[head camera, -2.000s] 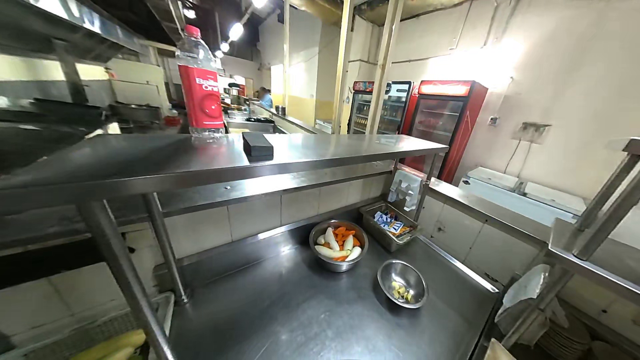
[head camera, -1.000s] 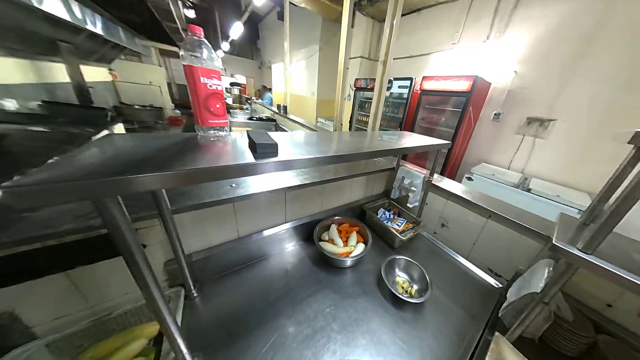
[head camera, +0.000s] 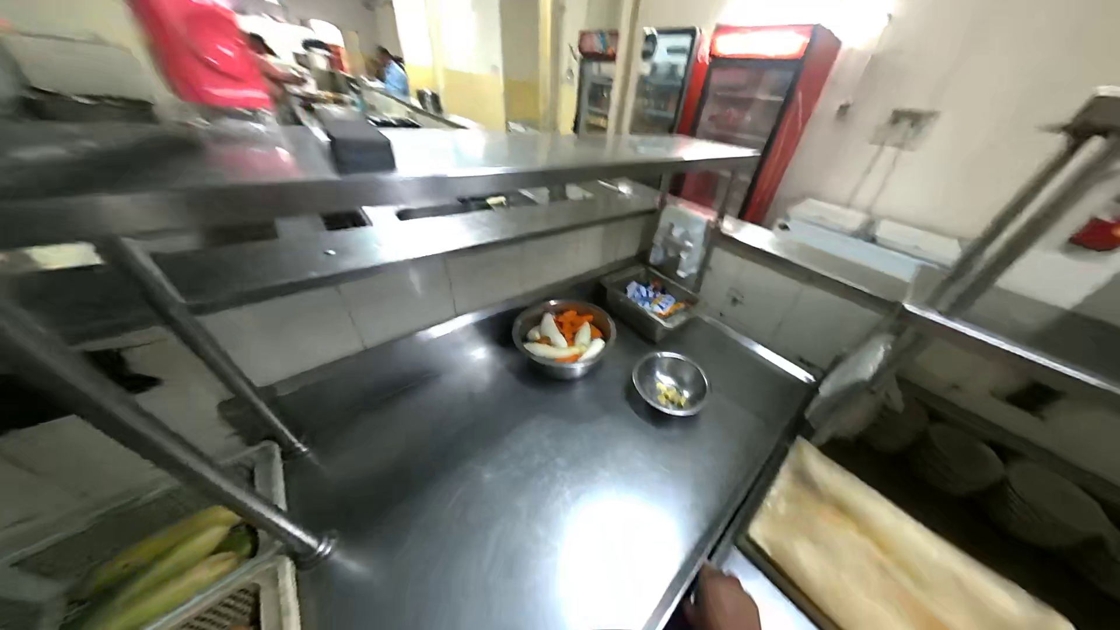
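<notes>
At the bottom edge, a hand, most likely my right hand (head camera: 724, 604), shows only in part beside the edge of the steel worktable (head camera: 472, 516) and a tray with a pale wooden board or slab (head camera: 884, 542). Its fingers look bent; what they hold is hidden. My left hand is out of view. Away from the hand, a steel bowl (head camera: 567, 368) holds peeled white vegetables and orange pieces like carrot. A smaller steel bowl (head camera: 647, 385) has a few pale yellow pieces in it. Behind them is a rectangular steel pan (head camera: 649, 322) with small packets.
A steel overshelf (head camera: 525, 157) crosses the view, with a dark box (head camera: 360, 149) and a red-labelled bottle (head camera: 206, 61) on it. Its posts (head camera: 201, 350) stand at left. A crate (head camera: 284, 586) holds long green-yellow vegetables. Stacked plates (head camera: 1050, 512) sit low at right. People work far behind.
The view has tilted down and moved closer to the worktable. A hand has come into view at the bottom edge. The bowls and the pan stand in the same arrangement.
</notes>
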